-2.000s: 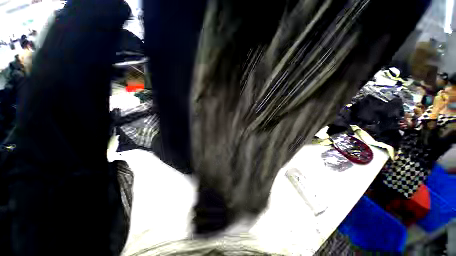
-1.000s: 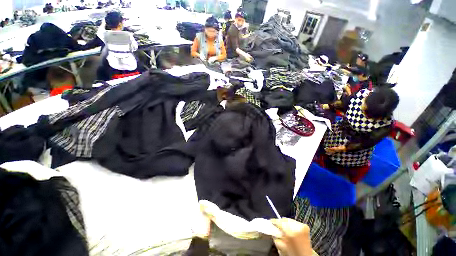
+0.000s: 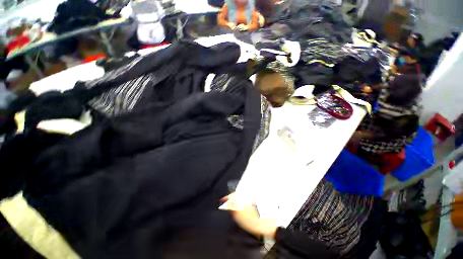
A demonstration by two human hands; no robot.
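A large black garment (image 3: pixel 152 167) lies spread across the left and middle of the table, with striped lining showing at its open edge. My right hand (image 3: pixel 247 216) is blurred at the garment's lower right edge, over the white table (image 3: pixel 299 152). A small white pointed tip, which looks like the marking pen (image 3: pixel 225 204), shows at its fingertips; most of the pen is hidden. My left hand cannot be seen.
A brown bundle (image 3: pixel 272 87) and a red-rimmed oval tray (image 3: pixel 335 105) with clear plastic lie behind. Blue bins (image 3: pixel 355 172) and striped cloth (image 3: pixel 330 217) stand or hang at the table's right side. People are at the back and right.
The black garment now covers much of the white table at left and centre. My right hand has moved left and slightly up. The pale cloth band near it has gone from there.
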